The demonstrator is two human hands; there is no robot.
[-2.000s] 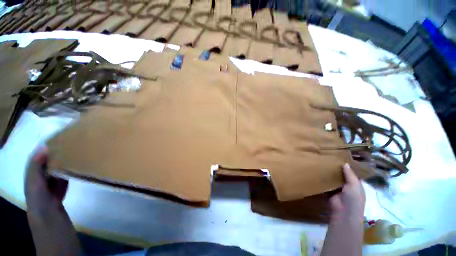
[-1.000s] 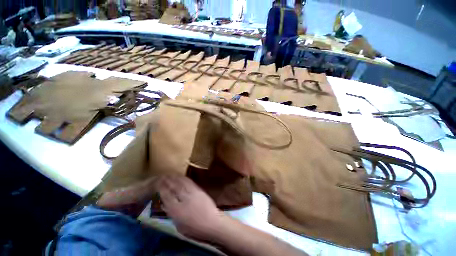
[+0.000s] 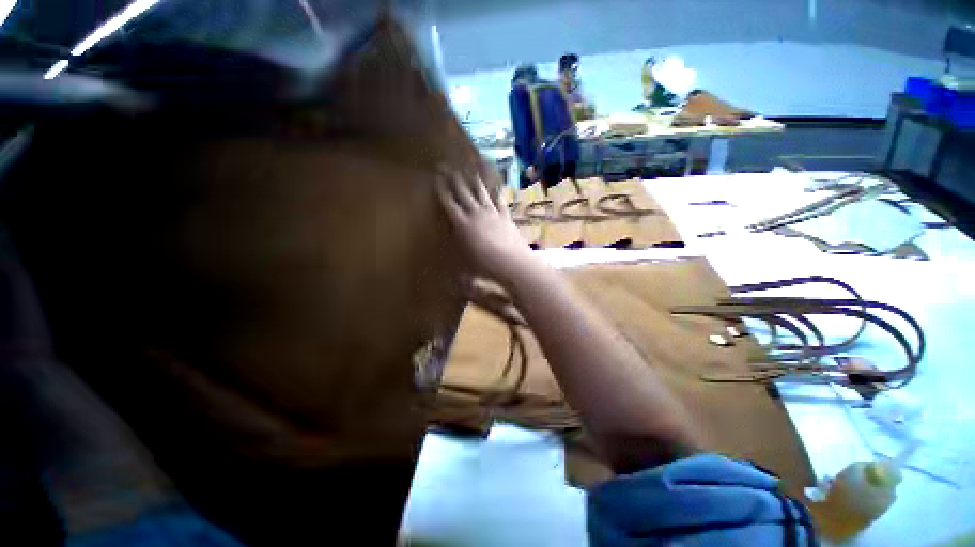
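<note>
A large brown bag panel (image 3: 267, 267) is raised close to the camera and fills the left half of the view, dark and blurred. My right hand (image 3: 476, 219) lies against its right edge with fingers spread on the fabric. My left hand cannot be seen; only a dim blue sleeve (image 3: 107, 470) shows at the lower left. Another brown bag panel (image 3: 684, 342) lies flat on the white table under my right forearm. A thin brown handle (image 3: 521, 363) loops beside the raised panel.
Tangled brown handles (image 3: 855, 321) lie to the right. A glue bottle (image 3: 861, 500) lies at the lower right. Overlapping bags (image 3: 599, 214) stand in a row beyond. White sheets (image 3: 866, 227) lie at the far right. A person (image 3: 543, 123) is at a back table.
The panel has been lifted from the table towards the camera and now blocks the left side. My right hand has moved up along its edge. The view has shifted.
</note>
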